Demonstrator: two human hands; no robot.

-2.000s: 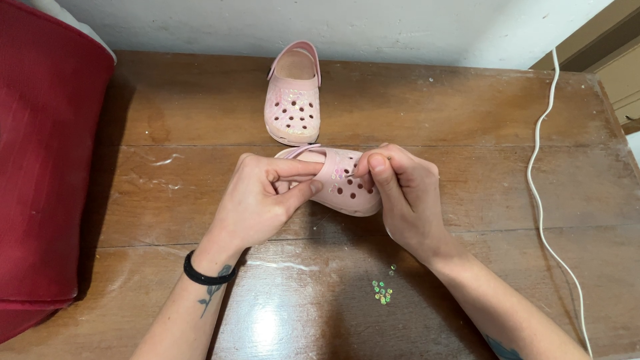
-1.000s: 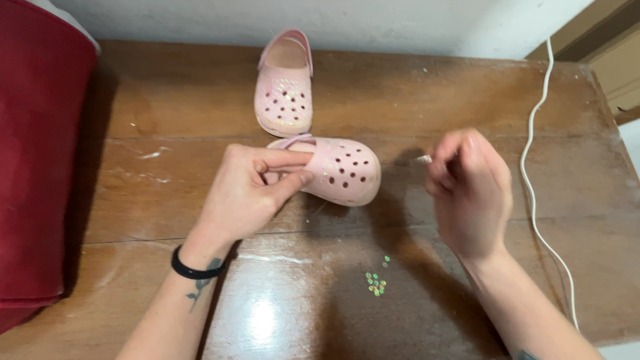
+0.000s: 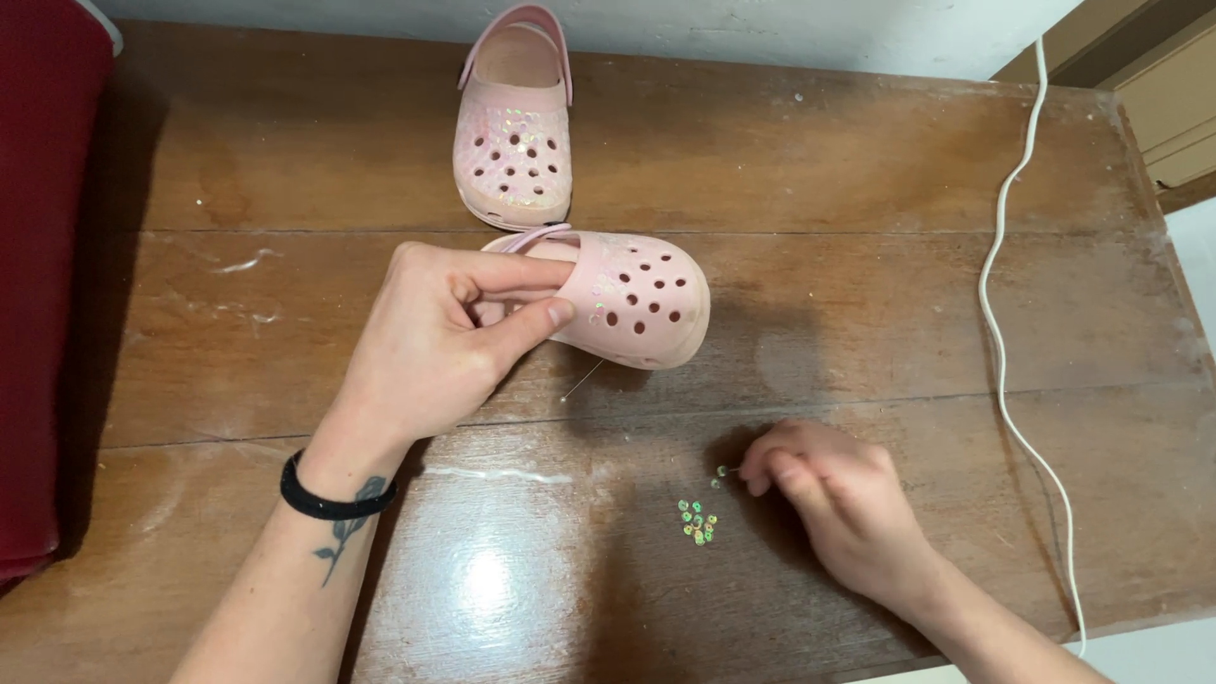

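My left hand grips a pink foam clog by the edge of its opening, fingers inside and thumb on top. Iridescent sequins show on its upper beside the thumb. A thin thread or pin with a pale end sticks out below the clog. My right hand is low at the right, fingertips pinched on what looks like a fine needle, with a sequin at its tip. Several green and yellow sequins lie in a small cluster left of that hand. Behind, the matching clog stands upright, sequins on its upper.
The wooden tabletop carries everything. A dark red fabric item fills the left edge. Down the right side runs a white cable, and a pale wall borders the back.
My right hand has gone from the held clog out to the right, then down beside the loose sequins. My left hand has kept its grip on the clog.
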